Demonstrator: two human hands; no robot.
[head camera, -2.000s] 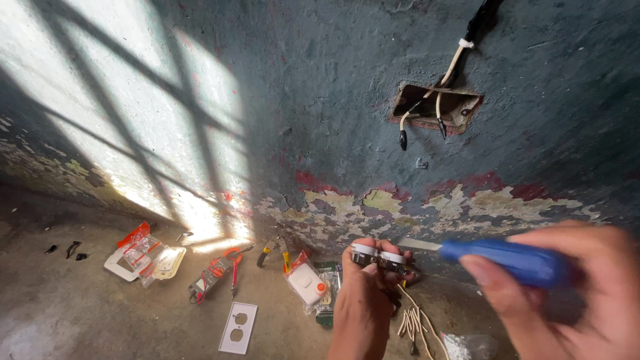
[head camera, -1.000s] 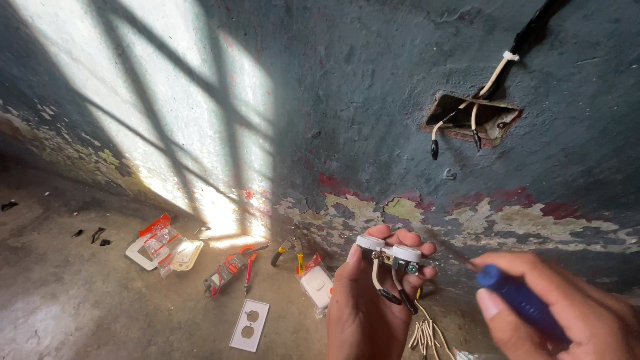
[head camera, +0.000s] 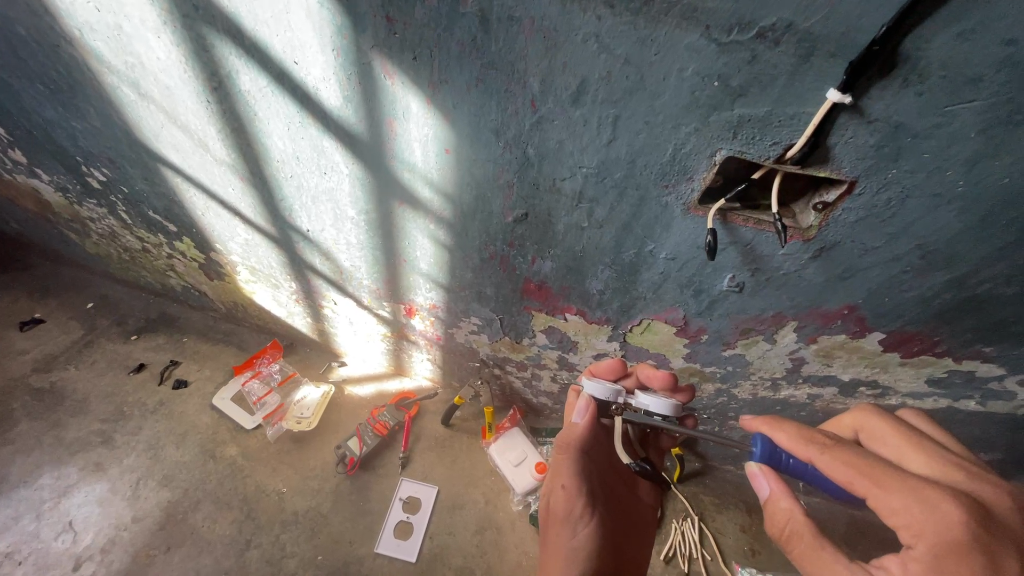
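A white duplex electrical outlet (head camera: 658, 402) sits in my left hand (head camera: 604, 480), its two round faces turned up and fingers behind it. A short cream wire (head camera: 620, 440) runs down from its side terminal and ends in black tape. My right hand (head camera: 896, 488) holds a blue-handled screwdriver (head camera: 800, 470), its shaft reaching left along the outlet's side. The tip lies at or beside the terminal screw; exact contact cannot be told. Above, two taped cream wires (head camera: 778, 210) hang from a recessed metal wall box (head camera: 836, 192).
On the concrete floor lie a white outlet cover plate (head camera: 406, 520), a clamp meter (head camera: 372, 436), yellow-and-black pliers (head camera: 454, 410), a bagged white switch (head camera: 516, 460), opened plastic packaging (head camera: 268, 384) and several cut cream wires (head camera: 684, 544). The peeling wall (head camera: 560, 200) rises behind my hands.
The screwdriver has moved left, from apart from the outlet to alongside its terminal. My left hand has turned the outlet, and one taped wire now shows hanging below it.
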